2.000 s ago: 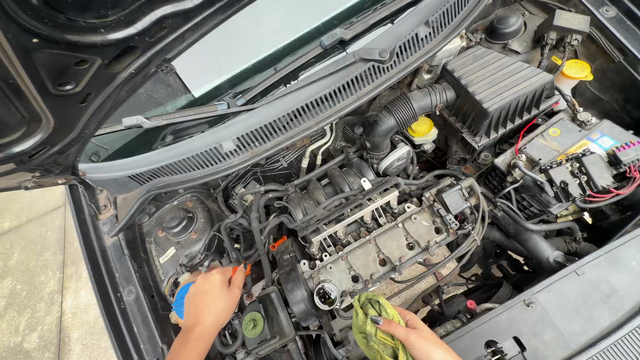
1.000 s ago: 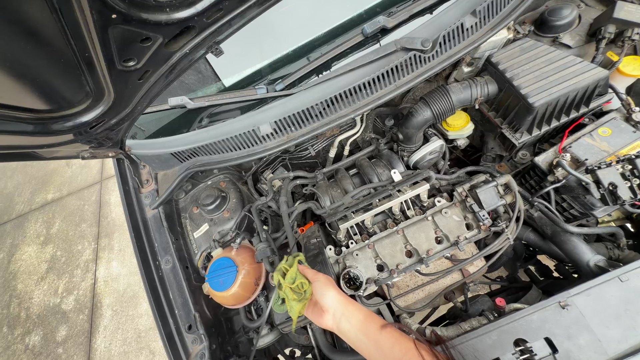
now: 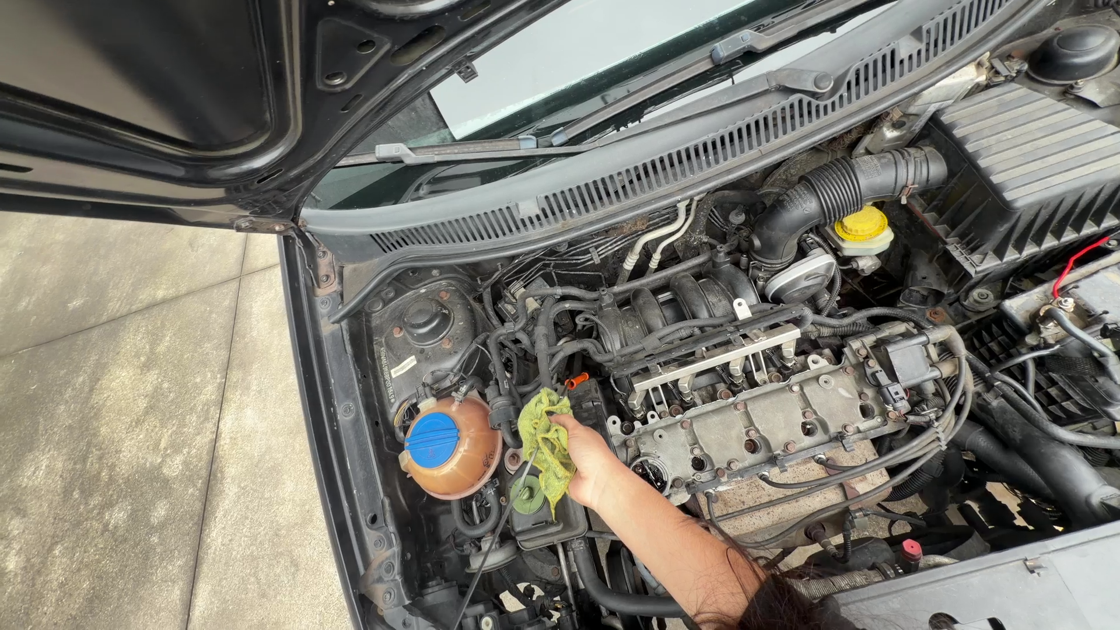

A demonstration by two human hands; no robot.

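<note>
My right hand (image 3: 588, 459) reaches in from the lower right, its fingers closed on a crumpled yellow-green cloth (image 3: 548, 442). The cloth covers the upper end of a thin dark rod (image 3: 490, 553), which slants down to the bottom edge; it looks like a dipstick, and its other end is out of the frame. An orange plastic piece (image 3: 576, 381) stands just above the cloth, among black hoses. Left of the cloth is a coolant reservoir with a blue cap (image 3: 433, 440). A green round cap (image 3: 527, 494) lies below and beside the cloth. My left hand is out of sight.
Right of my hand lies the bare metal engine cover (image 3: 752, 429) with cables across it. The black air filter box (image 3: 1024, 166) is at the upper right. The raised hood (image 3: 140, 105) hangs at the upper left, above the fender edge (image 3: 319, 437).
My right hand has moved left with the cloth, from beside the oil filler opening to near the orange piece. My left hand, seen near the reservoir two seconds ago, has left the view.
</note>
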